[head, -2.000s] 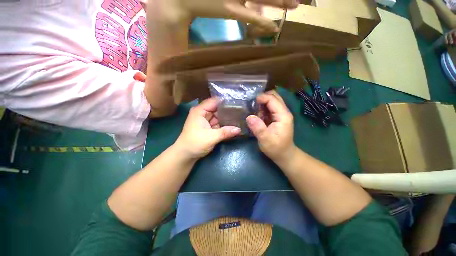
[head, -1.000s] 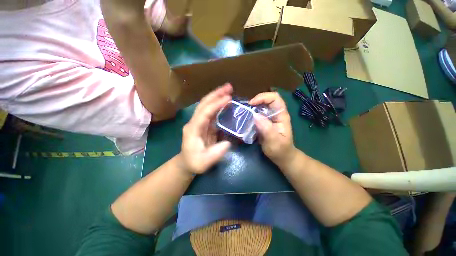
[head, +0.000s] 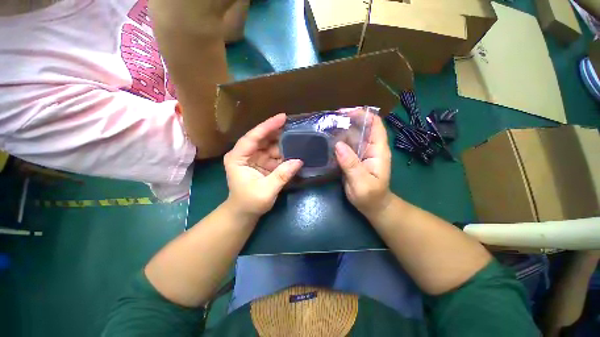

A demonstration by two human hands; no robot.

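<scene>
A dark rounded-square electronic device (head: 305,149) with a grey rim lies inside a clear zip-lock bag (head: 355,131), held above the green bench. My left hand (head: 258,163) holds the device's left side, thumb on its lower edge. My right hand (head: 366,162) holds the bag at the device's right side, its seal strip upright by the fingers. An open brown mailer box (head: 316,92) stands just behind my hands with its lid up; its tray is mostly hidden. Black cables (head: 417,135) lie in tied bundles to the right of the box, with a black adapter (head: 445,124) among them.
A brown carton (head: 534,172) stands at the right behind a pale pipe (head: 534,234). Folded cartons (head: 421,33) and a flat box blank (head: 510,69) lie beyond. A neighbour in a pink shirt (head: 79,105) sits close at left, forearm beside the box.
The bag has turned from seal-up to seal at the right, and the device now faces up flat. My left fingers have closed around it. The neighbour's arm has shifted.
</scene>
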